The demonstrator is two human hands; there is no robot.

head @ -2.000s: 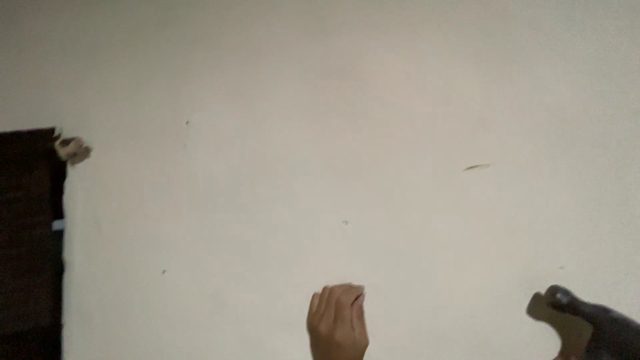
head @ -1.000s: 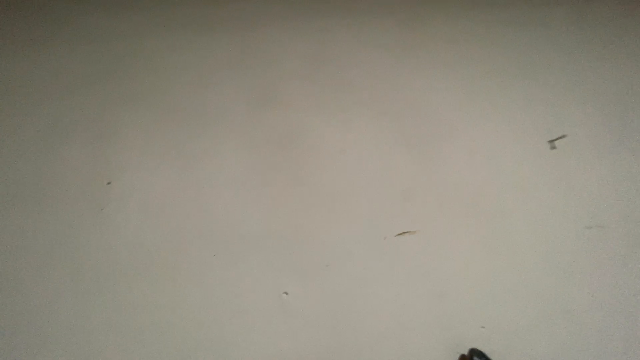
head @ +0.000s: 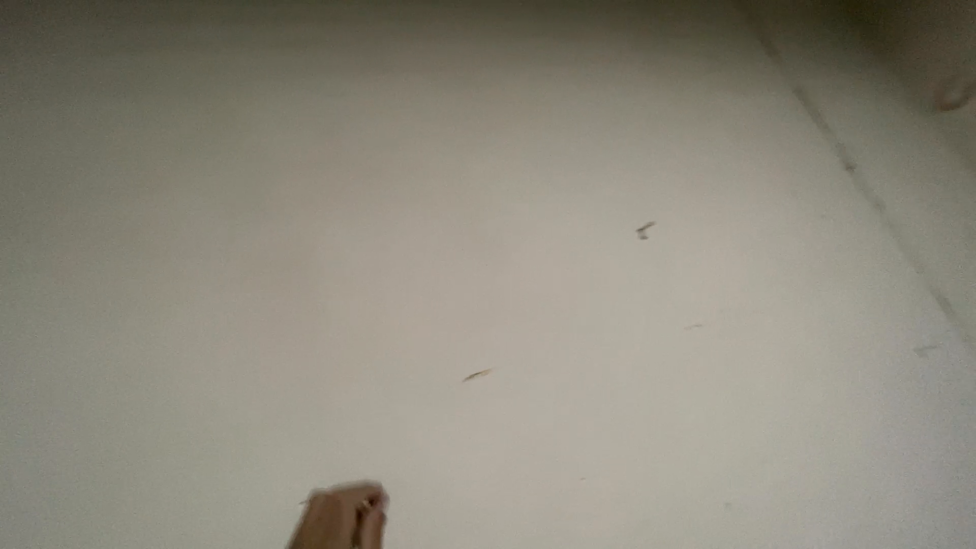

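Observation:
My left hand shows at the bottom edge, left of the middle, in front of a pale wall. Its fingers are bent and drawn together, and blur hides whether anything small is between them. The wrist is cut off by the frame. A thin brownish mark lies on the wall up and to the right of this hand. Farther up and right is a dark, hooked mark. My right hand is out of the frame.
A dark, slanting line runs down the wall's right side, perhaps a joint or corner. Beyond it, at the upper right edge, a blurred reddish-brown curved thing shows. Fainter marks dot the lower right.
My left hand is back in view at the bottom, having been out of frame one second ago. The dark object seen earlier at the lower right is gone from view. The view has shifted right.

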